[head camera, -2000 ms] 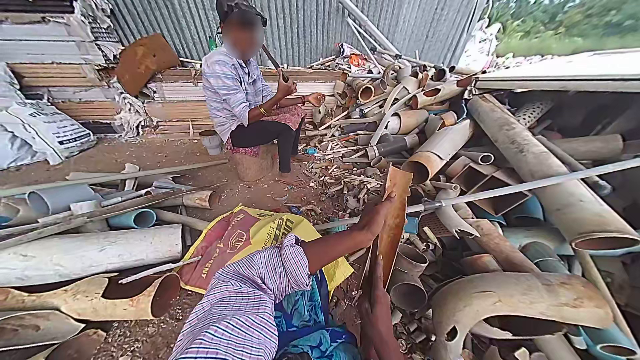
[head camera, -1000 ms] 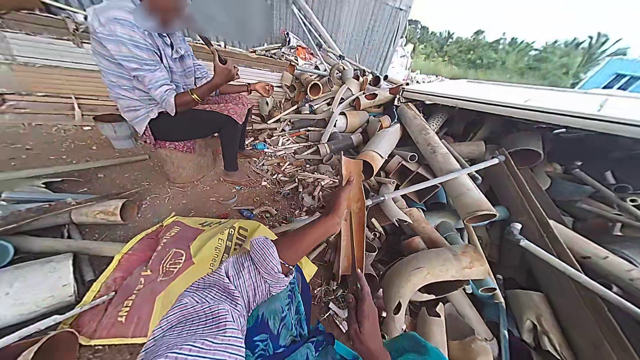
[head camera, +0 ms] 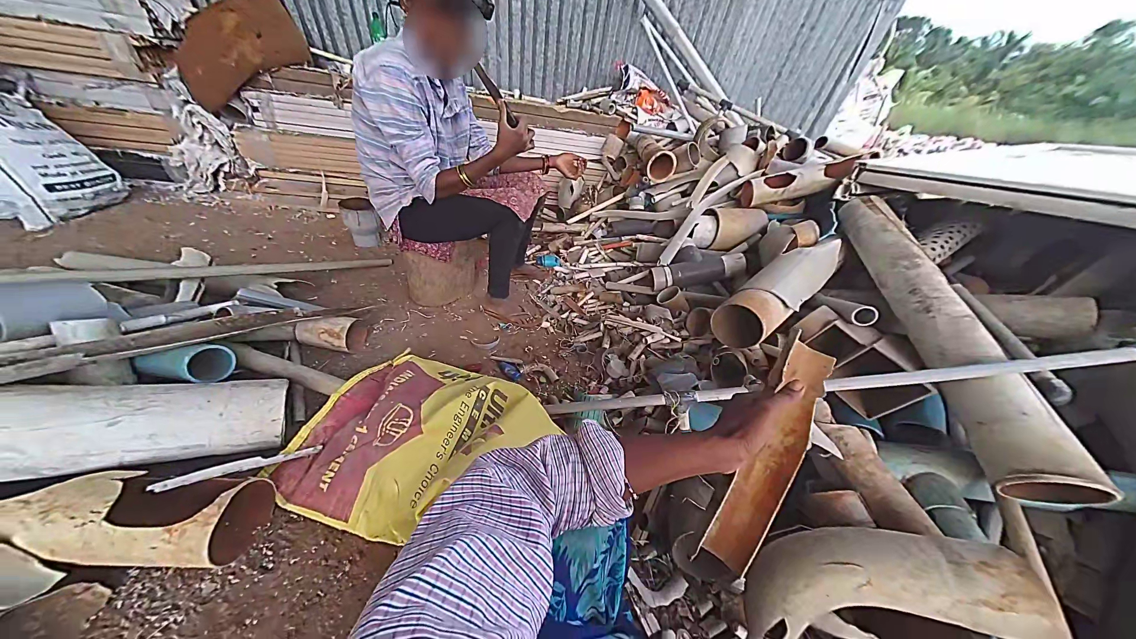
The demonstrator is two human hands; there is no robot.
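My left hand (head camera: 765, 428) is closed around the upper part of a long, curved piece of split pipe (head camera: 765, 479), stained brown on its inner face. The piece stands tilted, its lower end down among the scrap pipes. Behind my hand a long thin grey pipe (head camera: 976, 373) runs across the pile. Scrap with a large cut-out opening, a pale pipe section (head camera: 896, 568), lies just right of the held piece's lower end. My right hand is not in view.
A yellow and red cement sack (head camera: 382, 444) lies beside my striped sleeve. Cut pipes (head camera: 142, 426) are heaped at left. Across the ground, a person (head camera: 426, 133) sits on a stump (head camera: 441, 275), holding a dark blade-like tool (head camera: 493, 91). A large pipe (head camera: 976, 355) slants down the right-hand pile.
My right hand, seen at the lower end of the pipe piece in both earlier frames, has left the view. My left hand keeps its hold. The view has shifted.
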